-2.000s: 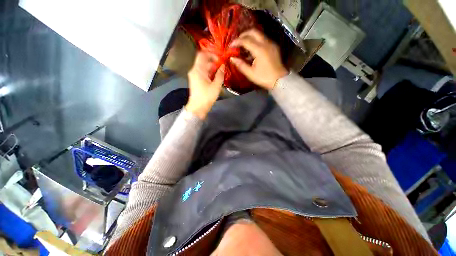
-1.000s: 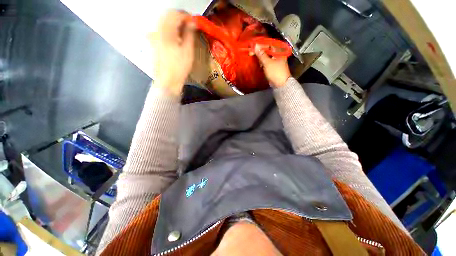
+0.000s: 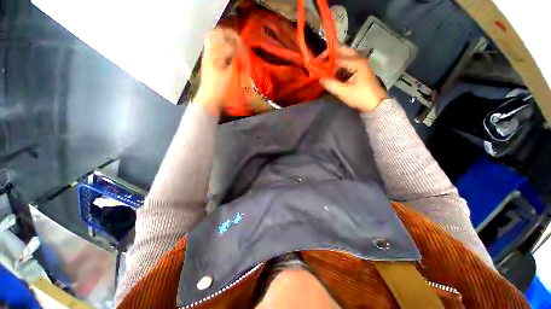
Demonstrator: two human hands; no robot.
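Note:
A thin, crinkly red plastic bag (image 3: 281, 75) lies in a brown carton (image 3: 290, 11) at my knees, its mouth pulled apart. Its top edge shows as long red strips, one loop rising to the picture's top edge. My left hand (image 3: 220, 63), blurred, holds the bag's left side. My right hand (image 3: 353, 78) grips the bag's edge at the right. Something dark shows inside the opening; what it is cannot be told. Much of the carton is hidden by the bag.
A white board (image 3: 133, 42) is at upper left. A grey pedal plate (image 3: 385, 51) and a white shoe (image 3: 340, 23) are beyond the carton. A wood-edged white table (image 3: 504, 36) is at upper right. A blue basket (image 3: 109, 202) stands at lower left. My dark apron (image 3: 296, 211) covers my lap.
The bag's top was bunched between both hands two seconds ago; it is now spread apart. My right hand has moved to the right, and a long red loop now stands up.

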